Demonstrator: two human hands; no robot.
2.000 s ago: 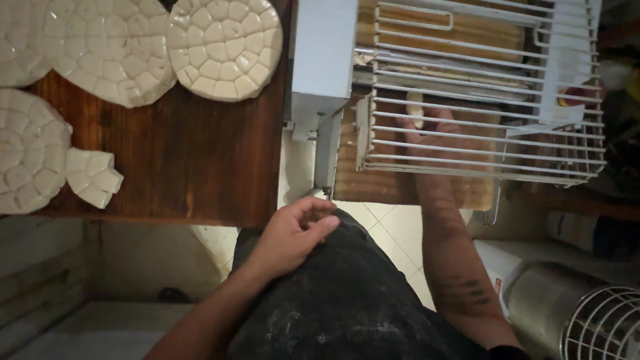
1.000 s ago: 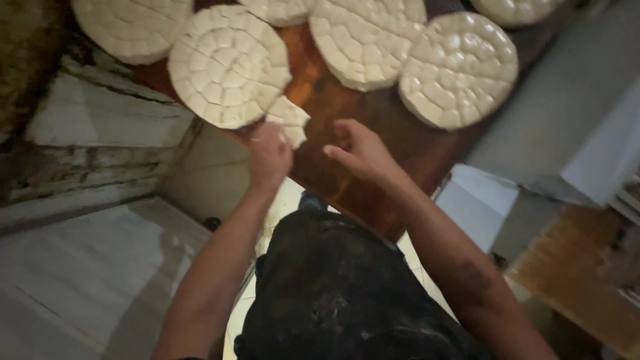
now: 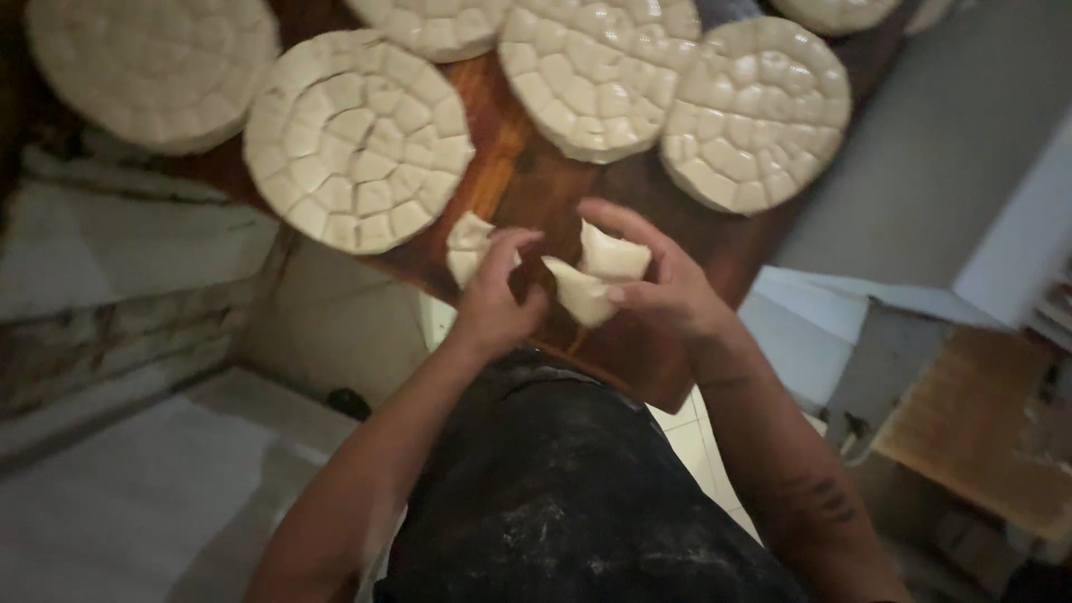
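Note:
My right hand grips two joined pieces of pale dough between thumb and fingers, above the wooden table. Just to the left, my left hand has its fingers apart, close beside and partly over a smaller dough portion at the table's edge; whether it touches that portion is unclear. A scored round of dough lies behind the left hand. Beyond the right hand is another divided round, with a glossy surface.
Further dough rounds lie at the back, one at the far left. A grey metal panel rises at the right, with a wooden board below it. A pale wall and ledge stand at the left.
The view has swung from the wire rack to the dough table. My right hand, behind the rack's bars two seconds ago and free of dough one second ago, now holds dough pieces.

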